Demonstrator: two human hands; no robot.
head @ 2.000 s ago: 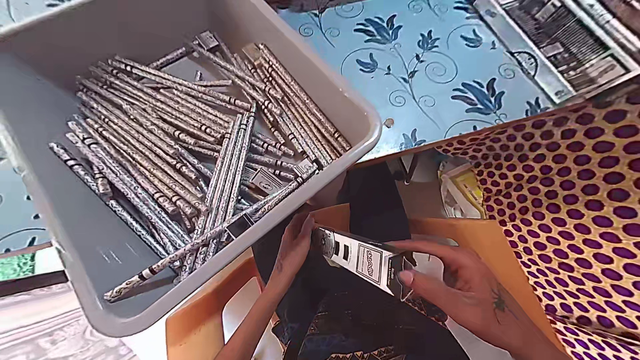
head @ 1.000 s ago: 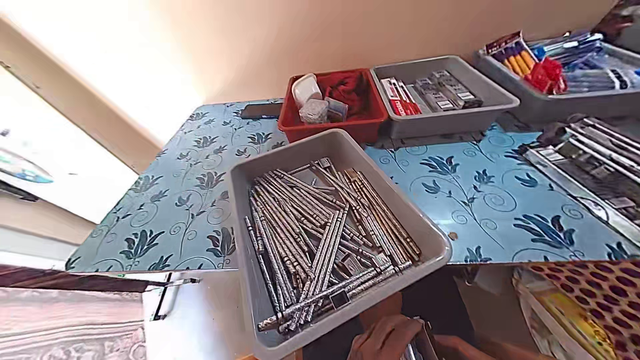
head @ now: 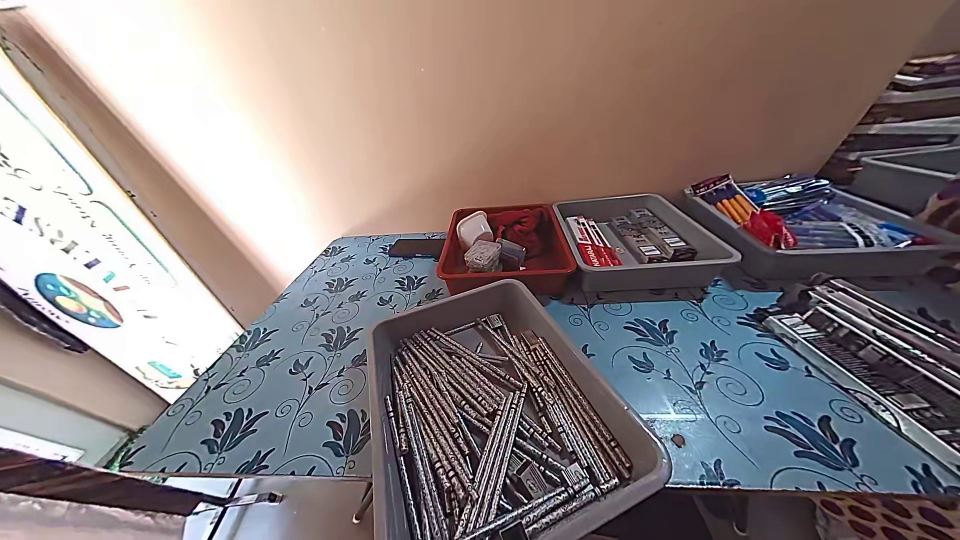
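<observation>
Neither of my hands shows in the head view now. A grey plastic tray (head: pixel 382 450) stands at the table's front edge, its near end cut off by the bottom of the frame. Many patterned pencils (head: pixel 450 390) lie in it in loose, crossing heaps. A few small boxes or erasers (head: pixel 532 480) lie among the pencils near the tray's lower right.
Behind the pencil tray are a red tray (head: pixel 506 283) with small containers, a grey tray (head: pixel 649 279) with packets, and another grey tray (head: pixel 840 262) with pens. Long packs (head: pixel 862 367) lie on the right of the flower-patterned table (head: pixel 300 360). A wall rises behind.
The view has swung up from my lap to the table and wall. My hands, which held a small printed box two seconds ago, have left the view.
</observation>
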